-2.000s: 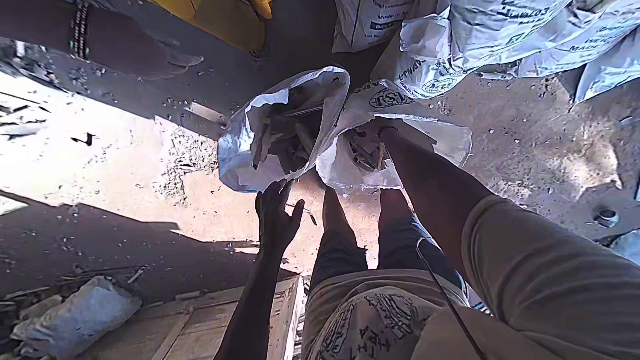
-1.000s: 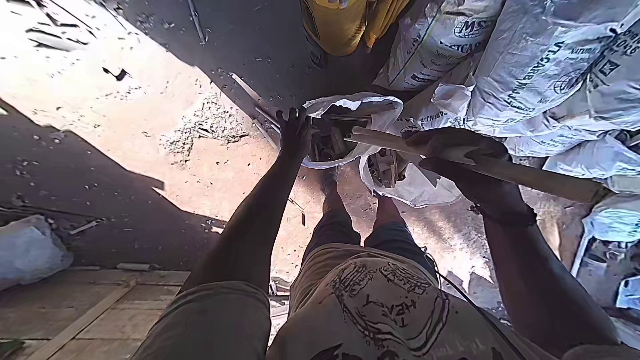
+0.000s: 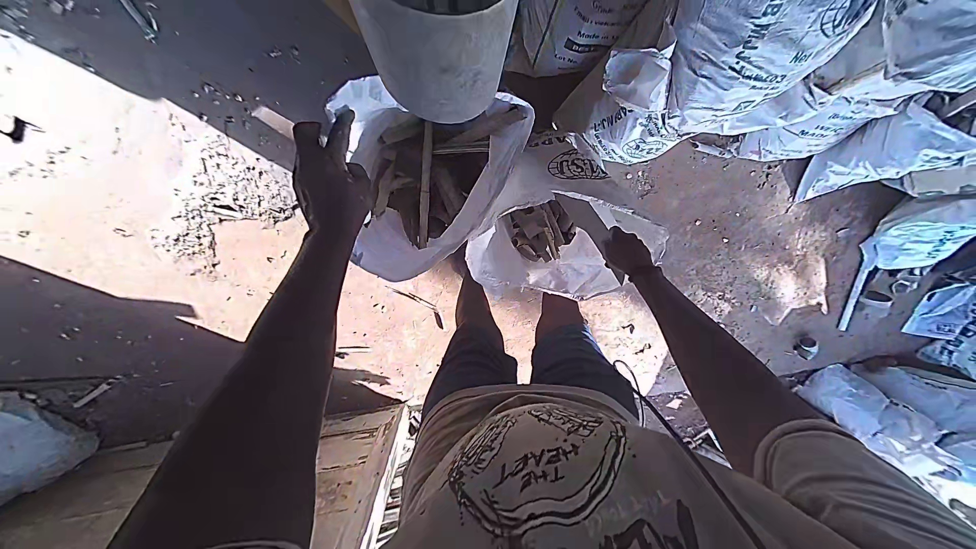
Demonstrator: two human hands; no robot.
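Note:
An open white woven sack point(image 3: 396, 263) holds wood pieces point(image 3: 425, 183), some long. At its left edge is my left hand point(image 3: 329, 179), fingers apart, with nothing visible in it. Beside it a second white sack point(image 3: 583, 271) lies open with short wood pieces point(image 3: 541, 231) inside. My right hand point(image 3: 629, 253) is closed on a flat wood piece point(image 3: 587, 225) that slants into this second sack's mouth. A pale bucket point(image 3: 442, 65) is over the far side of the first sack; what holds it up is out of view.
Filled printed sacks point(image 3: 762, 61) are piled at the upper right, with more sacks point(image 3: 915, 412) at the right edge. A small round container point(image 3: 806, 348) is on the dirt floor. Wooden boards point(image 3: 351, 457) and a pale sack point(image 3: 38, 446) lie at the lower left.
The pale bucket has come into view over the first sack. My right hand, which held a long wood piece across the sacks, is now lower at the second sack. The view has shifted.

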